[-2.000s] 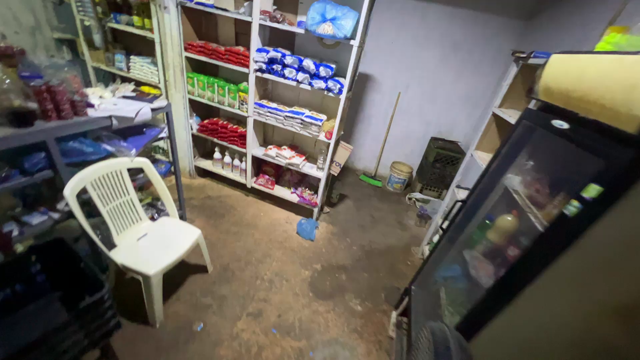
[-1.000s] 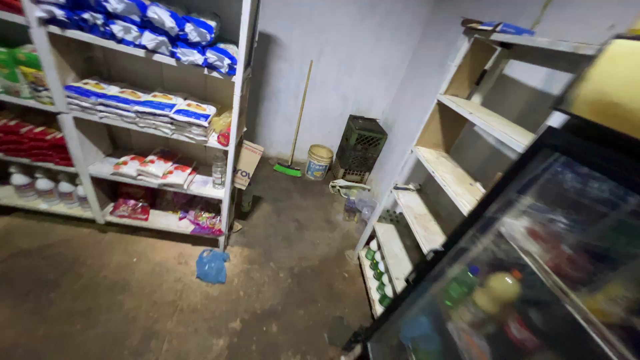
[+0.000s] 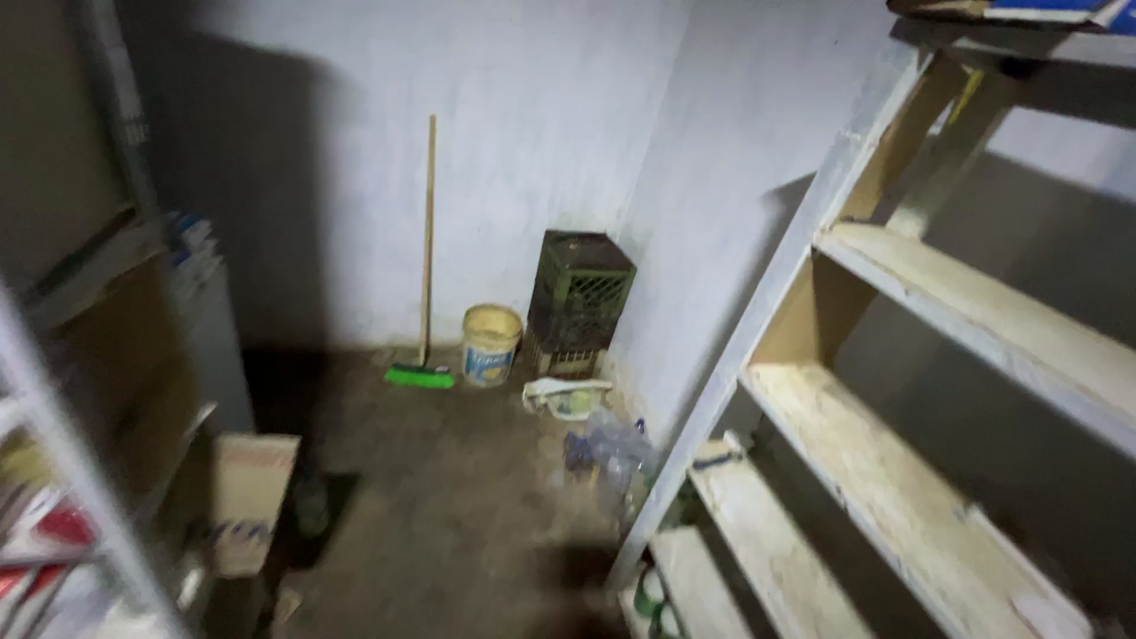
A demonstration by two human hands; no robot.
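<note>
Neither of my hands is in the head view. Against the far wall a broom (image 3: 429, 266) leans upright on its wooden handle, with green bristles (image 3: 419, 378) on the floor. Just right of it stands a worn plastic bucket (image 3: 490, 346) with a blue label. Dark plastic crates (image 3: 581, 293) are stacked in the corner, a paler one at the bottom. In front of the crates a white and green item (image 3: 568, 398) lies on the floor, too blurred to name. Nearer, clear and bluish plastic (image 3: 612, 444) lies beside the right shelf.
A white-edged wooden shelf unit (image 3: 896, 444) slants along the right, with green and white containers (image 3: 652, 595) low down. At the left is the post of another shelf unit (image 3: 80, 470), with packaged goods. A cardboard piece (image 3: 253, 497) stands beside it. Concrete floor (image 3: 417, 497) runs between the units.
The view has moved forward and turned right, toward the corner with the broom, bucket and crates. The white chair and the glass-door fridge are out of view.
</note>
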